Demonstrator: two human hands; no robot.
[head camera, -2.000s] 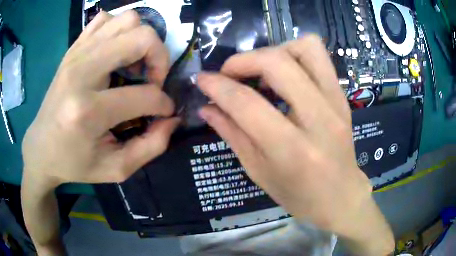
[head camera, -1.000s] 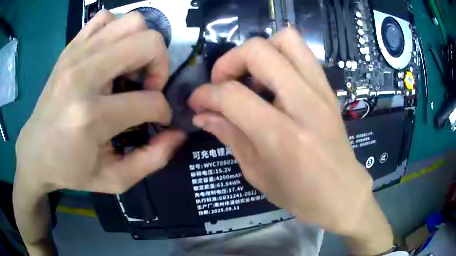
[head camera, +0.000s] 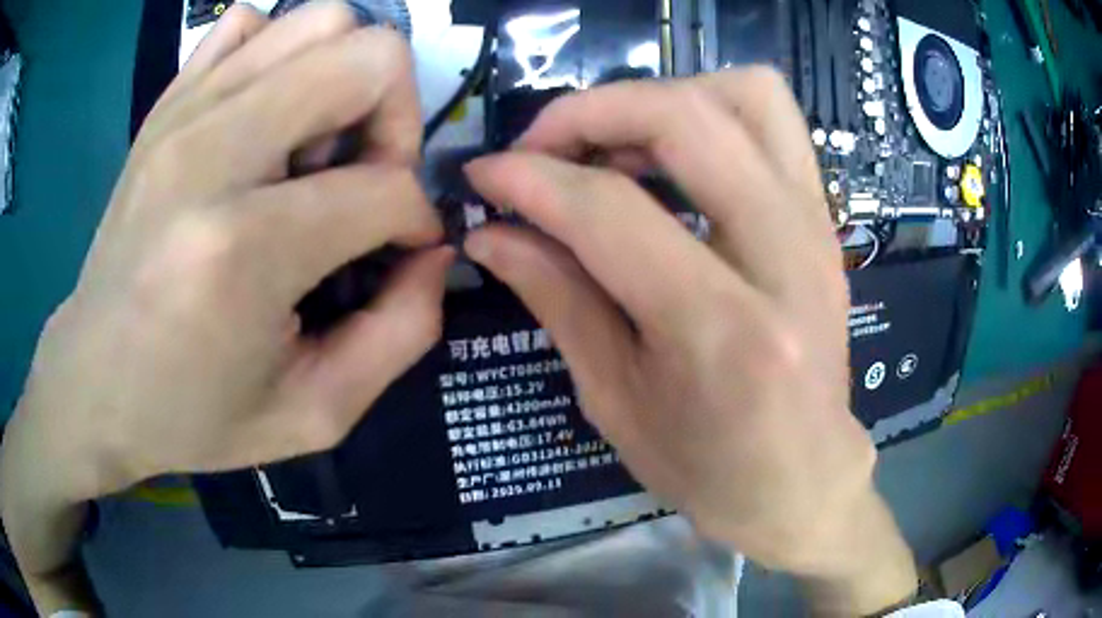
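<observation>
An opened laptop lies in front of me. My left hand (head camera: 266, 254) is over its left part, thumb and index fingertips pinched together near the battery's upper edge. My right hand (head camera: 689, 290) faces it, its fingertips close together beside my left fingertips. A black cable (head camera: 469, 94) runs down from above to between my hands. A tiny white piece shows between the fingertips; what each hand holds is too small and blurred to tell. The black battery pack (head camera: 520, 423) with white print lies below. My hands partly cover the left cooling fan and the board.
The right cooling fan (head camera: 940, 80), a yellow coin cell (head camera: 972, 185) and the crowded mainboard (head camera: 888, 157) show at the right. Glossy black film (head camera: 580, 48) is at the top centre. Loose tools (head camera: 1069, 229) lie on the green mat (head camera: 1027, 284) at the right.
The view has shifted, so the laptop sits a little further left and higher. My right fingertips have moved up and closer to my left fingertips.
</observation>
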